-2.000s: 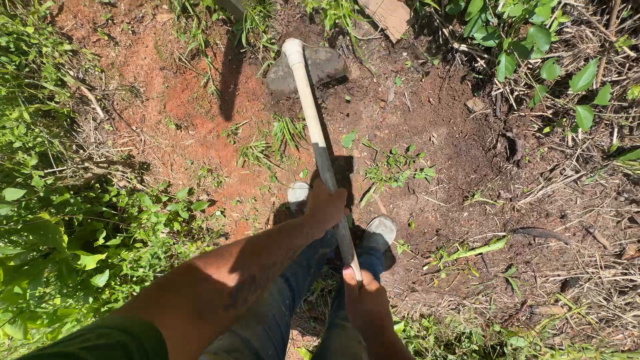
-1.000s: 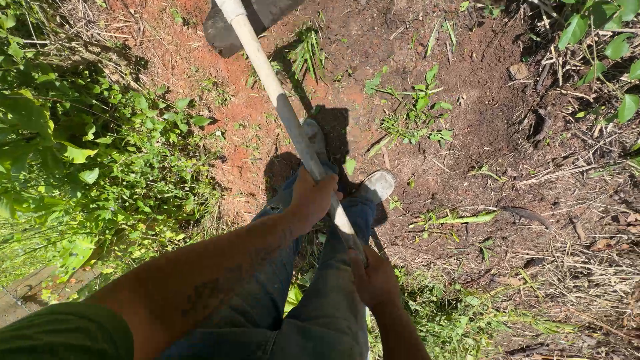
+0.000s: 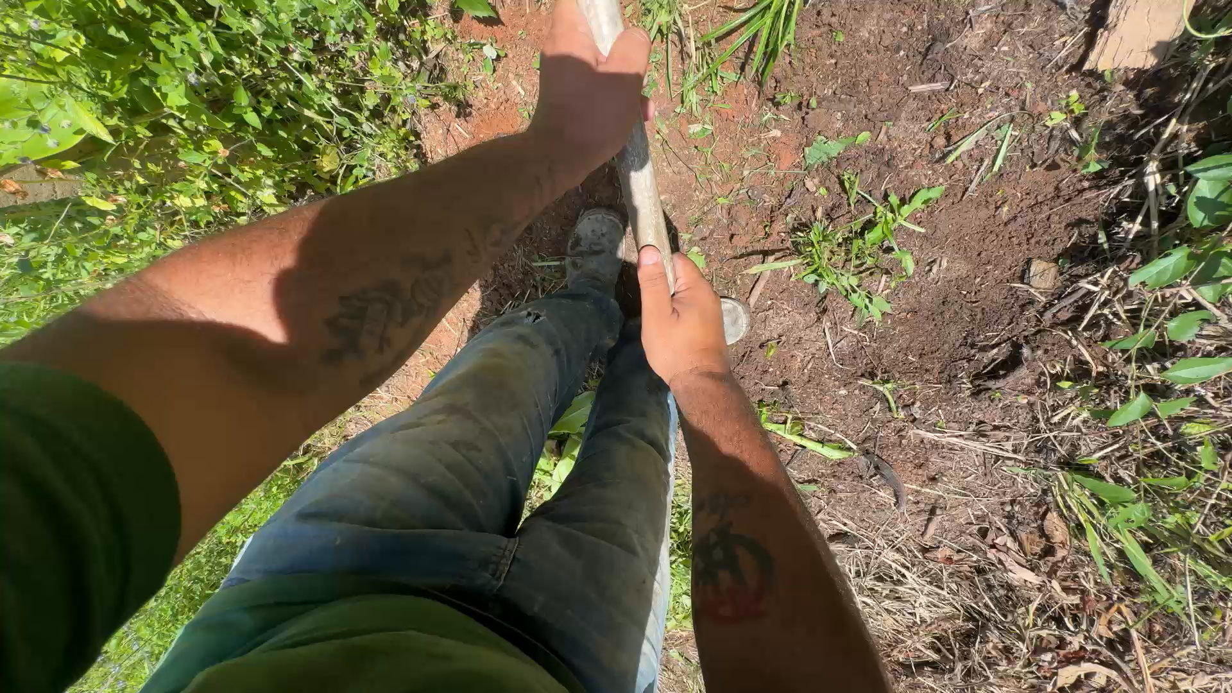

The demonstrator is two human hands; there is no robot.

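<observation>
A long pale wooden tool handle [image 3: 643, 183] runs from the top edge down to between my forearms. My left hand [image 3: 592, 82] is closed around its upper part near the top of the view. Around the handle's lower end is my right hand [image 3: 681, 313], thumb laid along the wood. The tool's head is out of view. Below the handle are my dusty boots [image 3: 596, 248] on reddish-brown soil [image 3: 760, 207], with uprooted green weeds [image 3: 852, 245] lying to the right.
Dense leafy plants [image 3: 241, 91] grow at the upper left. Dry grass and litter [image 3: 962, 568] cover the lower right, with leafy stems [image 3: 1169, 279] above. A flat tan piece [image 3: 1141, 34], perhaps wood, lies at the top right. Grass tufts [image 3: 760, 38] stand near the handle.
My left hand has moved up and away from my body with the handle, which stands steeper. The tool's dark head, seen earlier at the top, has left the view.
</observation>
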